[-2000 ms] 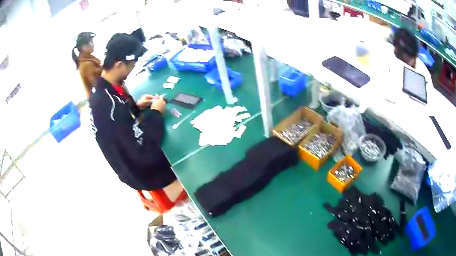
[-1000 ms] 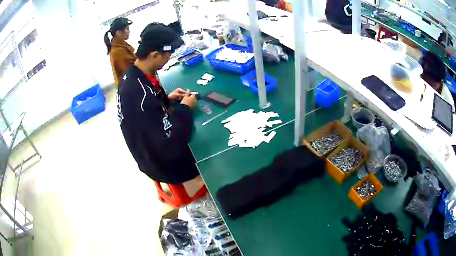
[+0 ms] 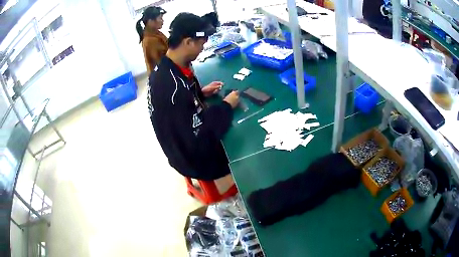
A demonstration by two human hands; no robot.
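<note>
Neither of my hands is in the picture. A long row of stacked black straps (image 3: 304, 189) lies across the green bench (image 3: 322, 226) in front of me. A heap of black straps with small silver bits (image 3: 398, 242) is cut off by the lower right edge. Yellow-orange boxes of small metal fittings (image 3: 397, 203) stand behind the heap, beside a brown carton-like box (image 3: 363, 150). A clear round bowl (image 3: 425, 184) also holds silver bits. White cards (image 3: 288, 129) lie in a spread pile beyond the strap row.
A seated coworker (image 3: 188, 120) handles something small at the bench's left edge; another person (image 3: 153, 40) is behind. White posts (image 3: 341, 75) carry a raised shelf (image 3: 382, 65). An open carton of plastic-wrapped goods (image 3: 221, 233) is on the floor. Blue bins (image 3: 118, 91) stand on floor and bench.
The view has swung left, so the bench things sit further right and the near strap heap is mostly cut off. The coworker's hands have moved apart.
</note>
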